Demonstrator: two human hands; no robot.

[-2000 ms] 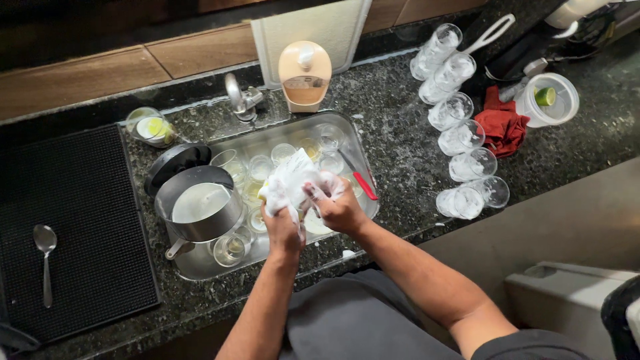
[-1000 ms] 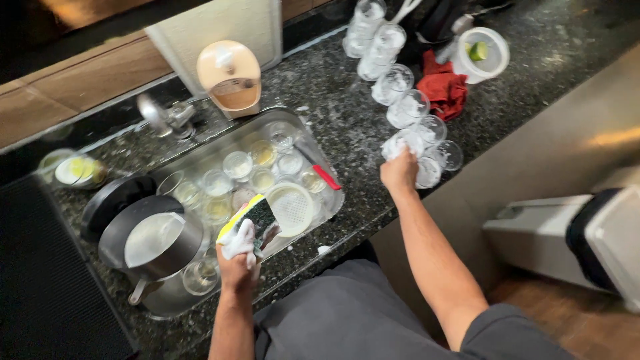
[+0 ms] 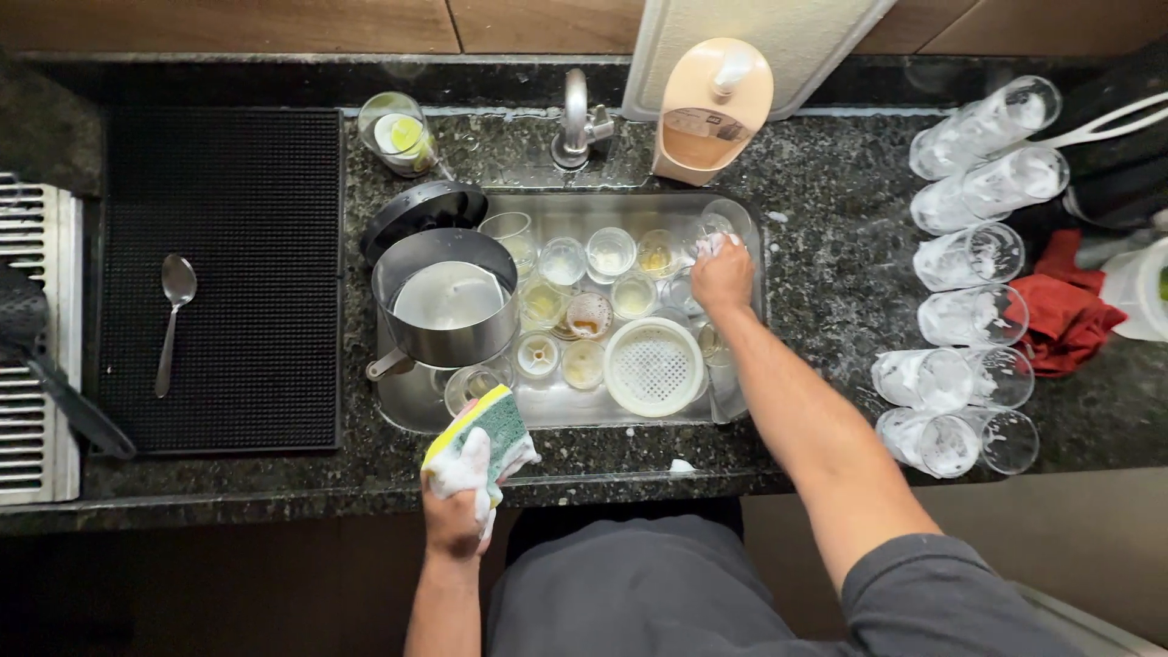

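Note:
My left hand (image 3: pixel 454 516) grips a yellow and green scouring sponge (image 3: pixel 488 438) covered in foam, just in front of the sink's near edge. In the right end of the steel sink (image 3: pixel 566 418), my right hand (image 3: pixel 724 269) is at a clear glass (image 3: pixel 727 219); its fingertips are foamy and partly hidden, so its hold cannot be told. Several used glasses (image 3: pixel 610 251), a white perforated strainer (image 3: pixel 654 367) and a steel saucepan (image 3: pixel 447 301) with cloudy liquid fill the sink. A row of foamy glasses (image 3: pixel 969 256) lies on the granite counter to the right.
Behind the sink stand a faucet (image 3: pixel 573 123), a peach soap dispenser (image 3: pixel 714 114) and a glass with lime (image 3: pixel 399 135). A spoon (image 3: pixel 177 283) lies on the black drying mat (image 3: pixel 246 365). A red cloth (image 3: pixel 1063 310) and a white tub (image 3: pixel 1141 290) are at far right.
My right hand has moved from the foamy glasses on the counter to the sink's right end. My left hand still holds the sponge. The view has shifted and levelled.

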